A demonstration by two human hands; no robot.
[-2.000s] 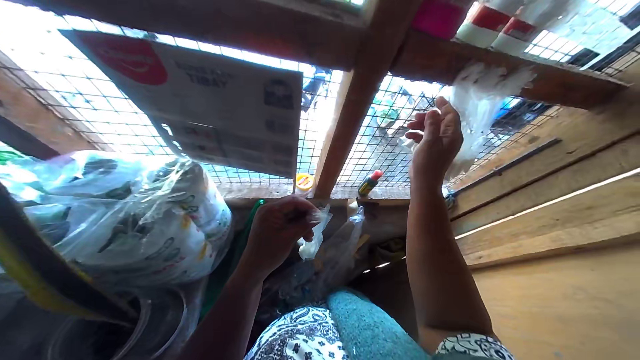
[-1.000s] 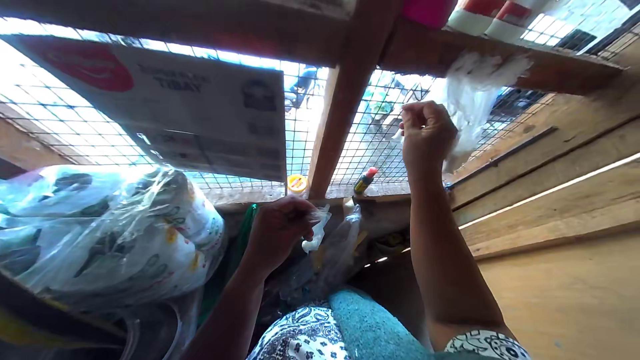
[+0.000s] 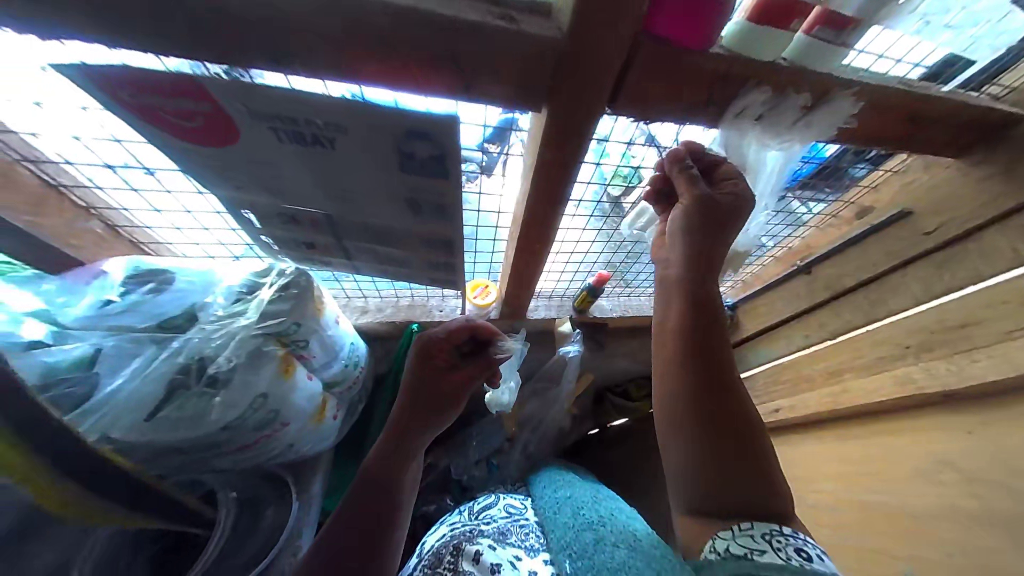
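Note:
My left hand (image 3: pixel 456 364), low and left of the middle, pinches the top of a small clear plastic bag (image 3: pixel 506 384) with something whitish in it. My right hand (image 3: pixel 700 196) is raised before the wire mesh, its fingers curled together. Beside its fingers a small whitish translucent thing (image 3: pixel 640 220) shows; whether the hand holds it cannot be told. Just right of this hand, a bunch of clear plastic bags (image 3: pixel 760 160) hangs from the wooden beam. A small dark bottle with a red cap (image 3: pixel 591 292) and a yellow-lidded jar (image 3: pixel 482 294) stand on the ledge between my hands.
A large plastic-wrapped bundle (image 3: pixel 208 368) lies at the left. A printed cardboard sheet (image 3: pixel 320 176) hangs against the wire mesh (image 3: pixel 488 208). A wooden post (image 3: pixel 552 176) divides the mesh. Red-and-white containers (image 3: pixel 768 28) stand on the upper beam. Wooden planks (image 3: pixel 880 320) form the right wall.
Between the earliest frame and now, my right hand's fingers have curled in and the hand has turned. My left hand keeps its pinch on the small bag.

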